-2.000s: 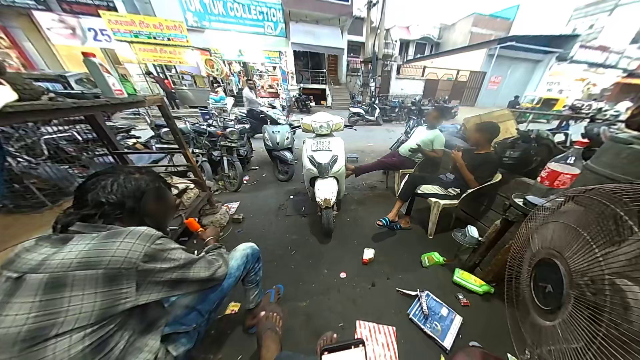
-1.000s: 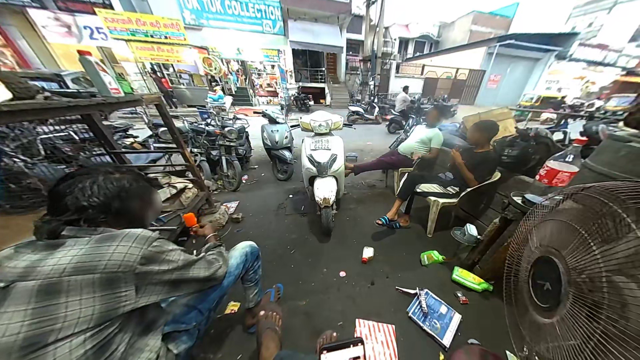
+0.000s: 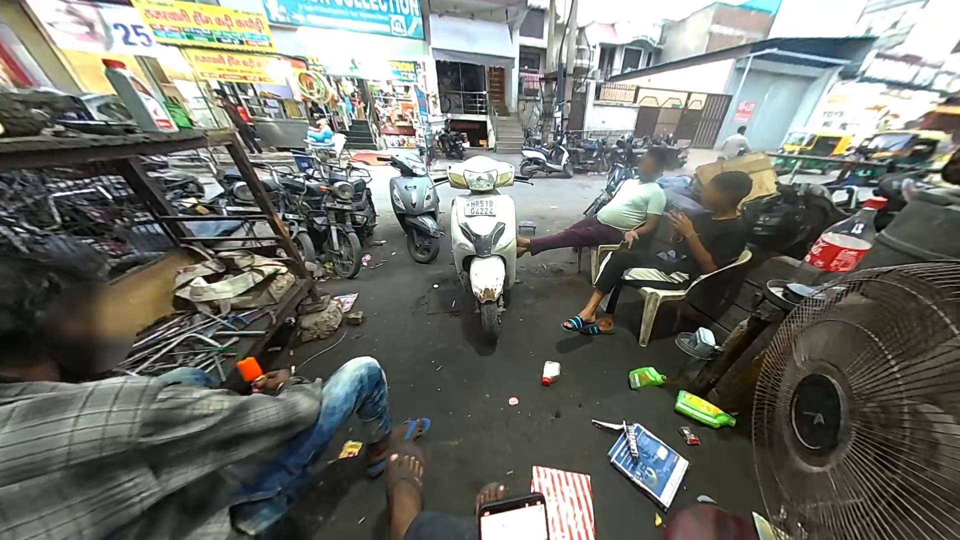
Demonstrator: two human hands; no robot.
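Neither my left hand nor my right hand shows in the head view. At the bottom edge a smartphone [image 3: 514, 519] with a lit screen is partly cut off; what holds it is hidden. My bare foot [image 3: 405, 476] is left of the phone, with other toes just above it. Right of the phone lies a red-and-white striped paper or bag [image 3: 562, 501]. A blue box or booklet [image 3: 649, 463] lies on the ground farther right, with a small dark-and-white item on top.
At left sits a person in a checked shirt [image 3: 135, 450], holding an orange object [image 3: 250, 368]. A white scooter [image 3: 482, 232] stands ahead. Two people sit on chairs [image 3: 652, 300] at right. Green bottles [image 3: 703, 409] lie near a large caged fan [image 3: 862, 405]. A rack [image 3: 187, 140] stands left.
The person in the checked shirt has leaned to the left, and the orange object has moved left and lower. A person in the far background has moved to the right.
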